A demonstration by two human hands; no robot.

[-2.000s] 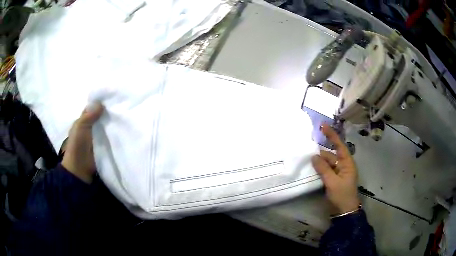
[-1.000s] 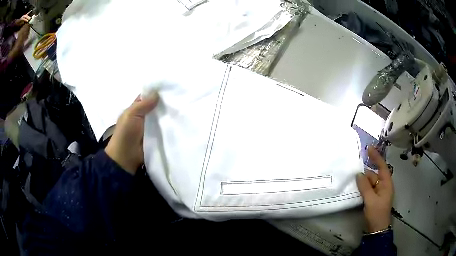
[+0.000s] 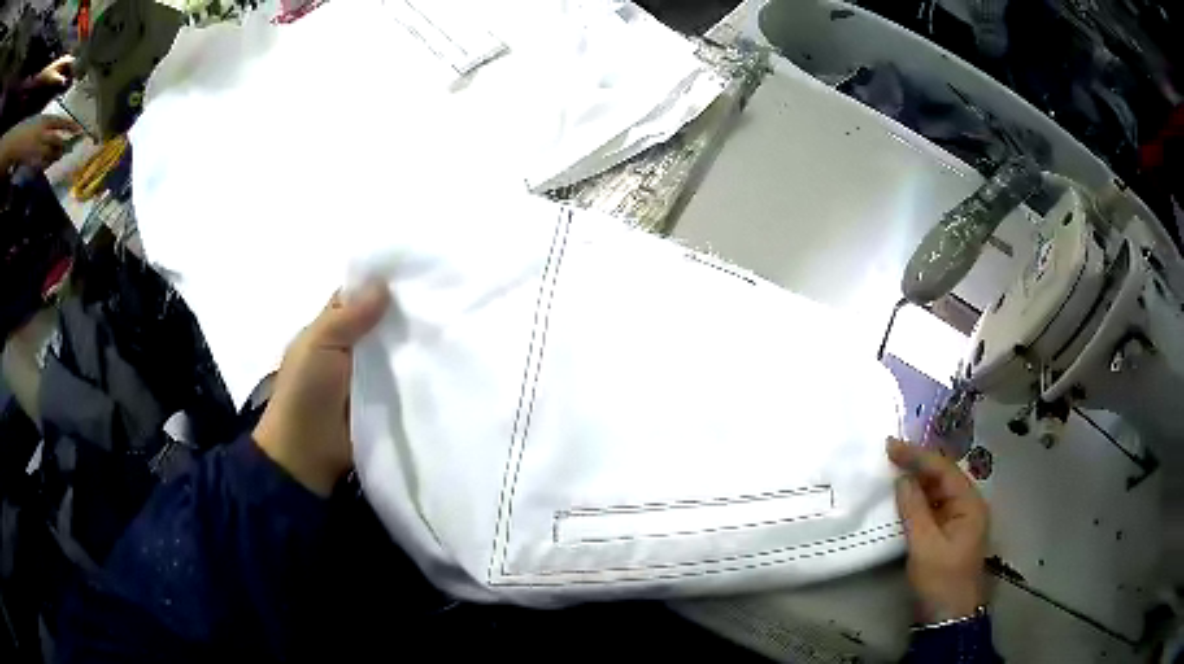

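A white garment panel (image 3: 701, 389) is spread between my hands over the table's front edge. Dark double topstitching (image 3: 530, 389) runs down it and meets another double row at the lower left corner. A narrow stitched rectangle (image 3: 695, 514) lies above the lower row. My left hand (image 3: 318, 383) grips the panel's left side, thumb on top, fingers partly hidden. My right hand (image 3: 944, 525) pinches the right edge between thumb and fingers, just in front of the sewing machine head (image 3: 1058, 305). The presser foot area is small and blurred.
A second white piece (image 3: 623, 78) lies at the back over a plastic-wrapped checked pad (image 3: 662, 175). A grey plastic-wrapped lamp shape (image 3: 954, 253) stands left of the machine head. A tub (image 3: 812, 33) of dark cloth is behind. Another person's hand (image 3: 39, 140) shows at far left.
My right index finger, raised near the needle area earlier, has come down to the panel's edge. Against one second ago, the view has shifted slightly; the panel remains held in both hands.
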